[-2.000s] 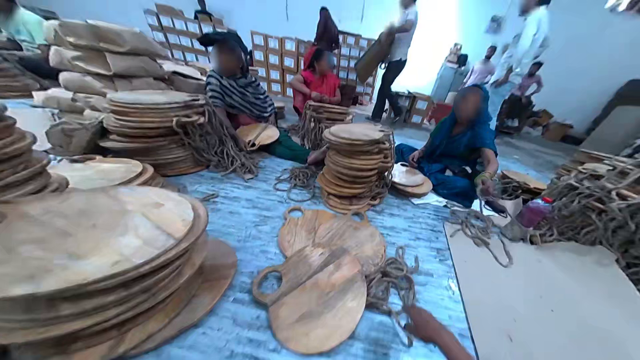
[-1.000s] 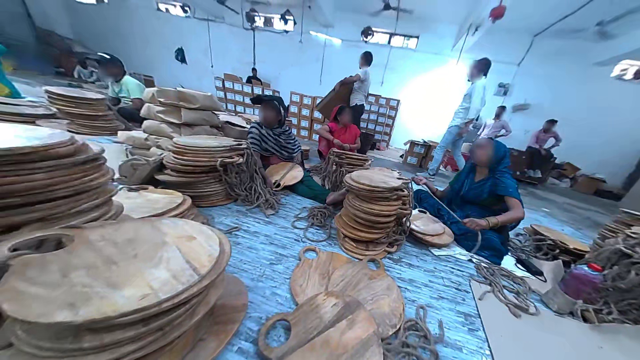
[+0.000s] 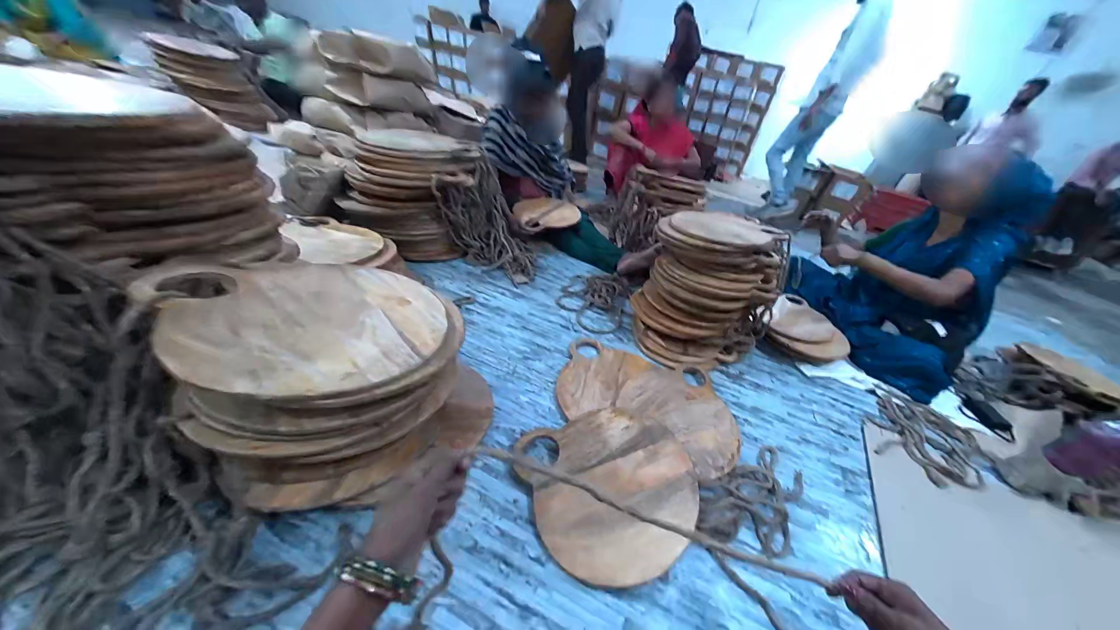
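Observation:
Bangles circle the wrist of my left hand, which is closed on one end of a grey-brown rope. My right hand, at the bottom right, grips the same rope, stretched between both hands. Beneath it lies a round wooden board with a ring handle, overlapping more round boards. Beside these boards is a loose rope bundle. A stack of round wooden boards stands behind my left hand, its top board's handle hole pointing left. The rope's loose ends hang below my hands.
A large tangle of ropes fills the left side, below a taller board stack. Another stack stands ahead. A person in blue sits at the right, near a pale sheet. More people sit or stand farther back.
Both my hands are now in view with a rope stretched between them; one second ago neither showed. The view has turned left and down, bringing in the rope tangle.

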